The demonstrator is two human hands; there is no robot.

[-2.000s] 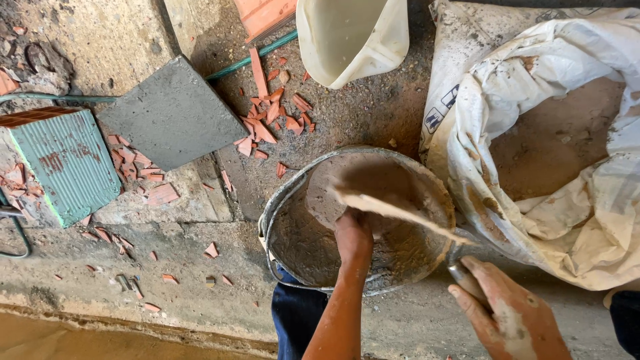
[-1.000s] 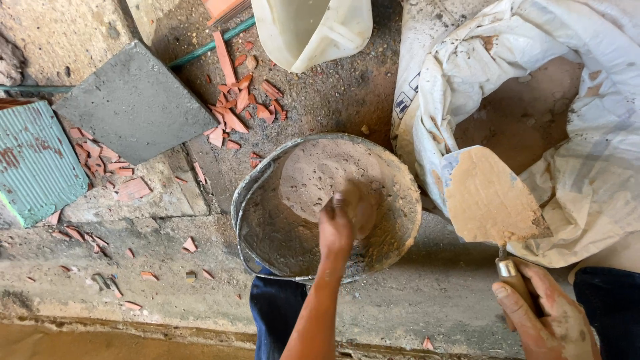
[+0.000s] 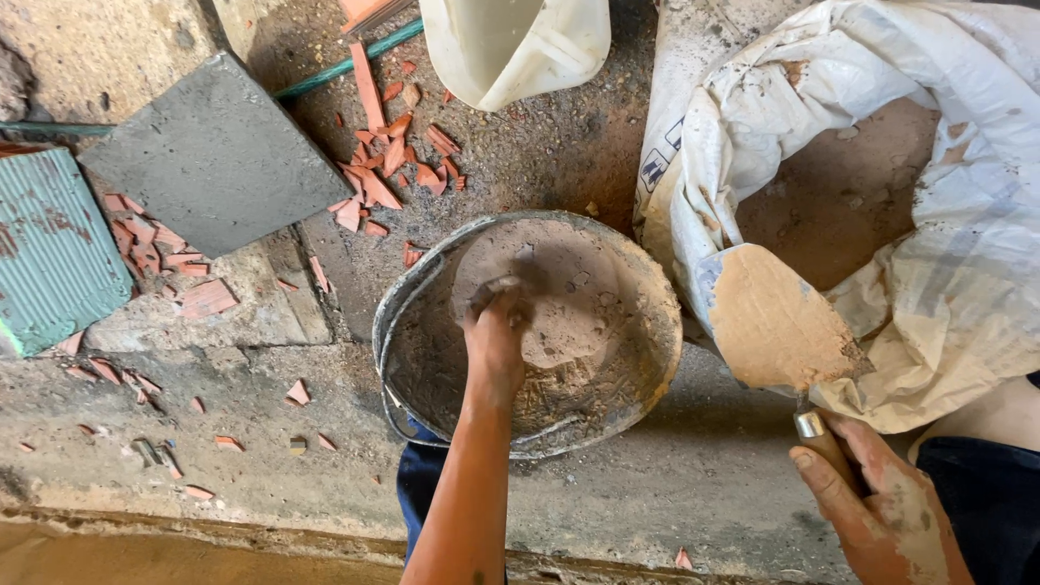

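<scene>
A round bucket [image 3: 668, 325] with a wire handle stands at the centre, with brownish powder or mortar inside. My left hand [image 3: 497, 325] reaches into it; its fingers are blurred and bent against the mix, and whether they hold some of it cannot be seen. At the lower right, my right hand [image 3: 873, 479] grips the wooden handle of a masonry trowel [image 3: 772, 321]. Dried or damp mortar coats the trowel's blade, which lies over the near rim of an open white sack [image 3: 707, 187]. Brown powder [image 3: 845, 187] fills the sack.
A cut white plastic jug [image 3: 561, 49] stands beyond the bucket. To the left lie a grey square slab [image 3: 219, 154], a green-faced hollow brick [image 3: 61, 244] and red brick shards [image 3: 390, 154]. A green hose [image 3: 349, 65] runs behind. A step edge crosses the lower left.
The trowel, blurred over the bucket two seconds ago, is now beside the sack in my right hand. My left hand has stayed in the bucket, shifting within it.
</scene>
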